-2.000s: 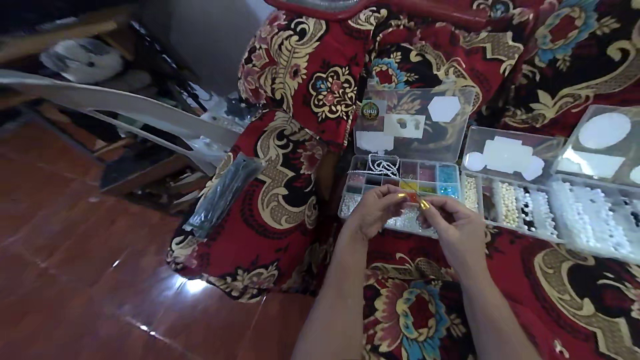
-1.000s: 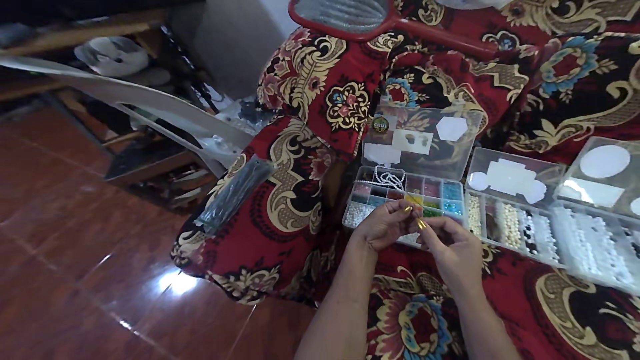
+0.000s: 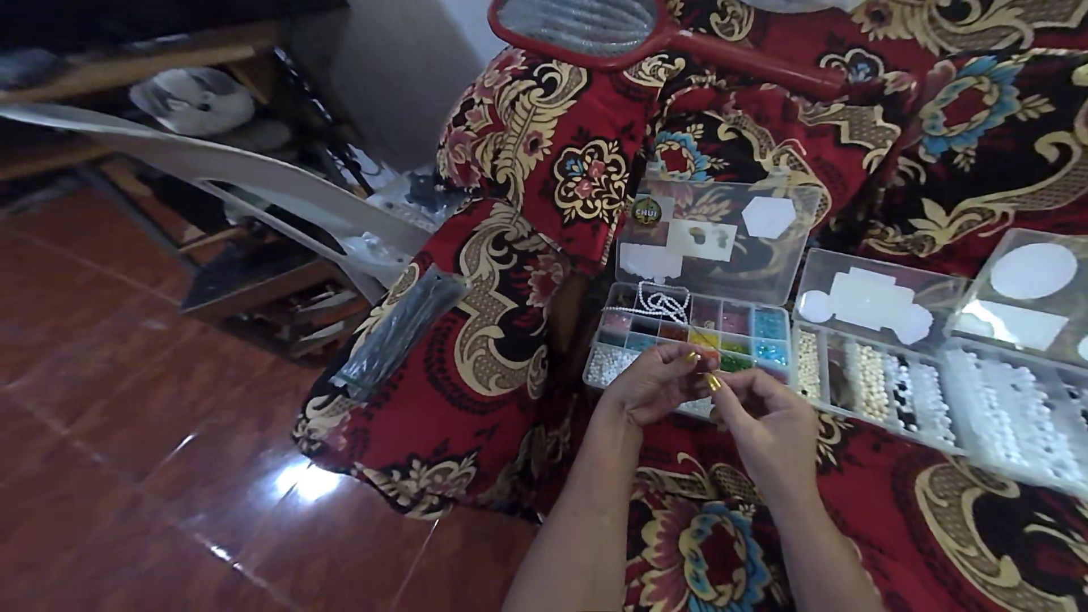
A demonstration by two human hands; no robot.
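My left hand point(image 3: 659, 382) and my right hand point(image 3: 756, 408) meet over the front of an open clear plastic bead organizer point(image 3: 595, 374). Thumb and fingertips of each hand are pinched close together, nails painted gold. A thin dark strand, perhaps thread or wire, seems to rise from the left fingertips; what the right fingers pinch is too small to make out. Compartments around the hands hold blue beads point(image 3: 771, 323), green beads point(image 3: 735, 361), yellow and pink ones, and white beads point(image 3: 610, 364). A string of white beads point(image 3: 663, 302) lies across the back left compartments.
Two more open bead boxes point(image 3: 884, 340) point(image 3: 1020, 408) stand to the right on the patterned sofa cover point(image 3: 765, 518). A plastic packet point(image 3: 404, 331) lies on the sofa's left part. Behind is a red-framed racket point(image 3: 586, 34); a pale chair arm point(image 3: 280, 187) stands left.
Both hands stay together over the bead organizer, with only small shifts of the fingers. The view has moved slightly.
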